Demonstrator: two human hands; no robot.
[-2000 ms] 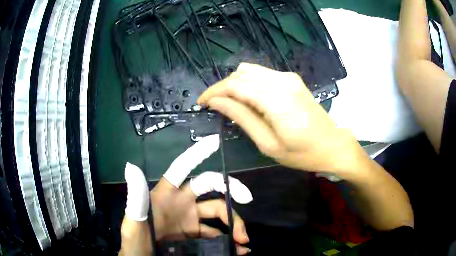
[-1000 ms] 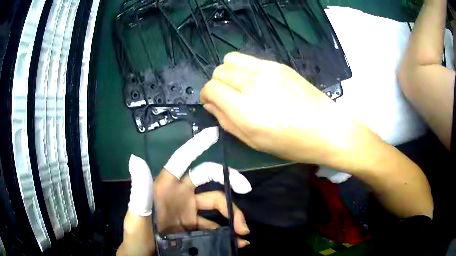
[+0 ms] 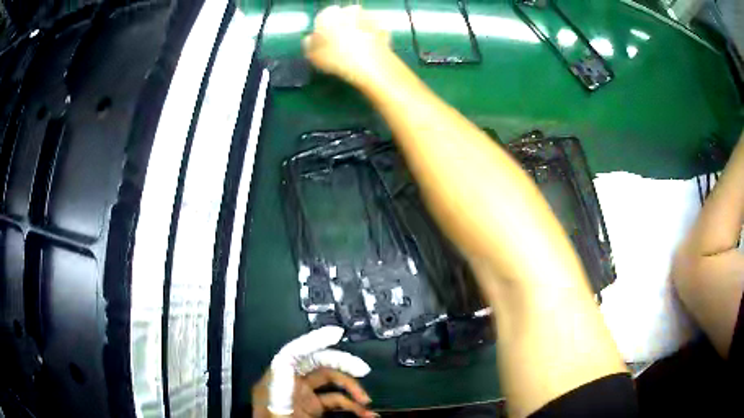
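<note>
My left hand point(image 3: 314, 380), with white finger cots, is at the bottom edge, partly cut off; its fingers are loosely bent and no held thing shows. My right hand point(image 3: 347, 41) is stretched to the far upper left, blurred. It is beside a black phone frame point(image 3: 285, 73) lying on the green surface; whether it grips it is hidden. The pile of overlapping black frames point(image 3: 391, 298) lies in the middle, plates toward me, partly covered by my right forearm.
Single frames lie farther up, one at upper centre point(image 3: 450, 59) and one at upper right point(image 3: 591, 72). Stacked black trays with white bands point(image 3: 183, 245) fill the left. A white sheet point(image 3: 653, 253) lies at right, beside another person's arm point(image 3: 714, 253).
My right hand has moved from the held frame far up and left. The frame is gone from my left hand, which is lower. The view has shifted, showing more of the far surface and trays.
</note>
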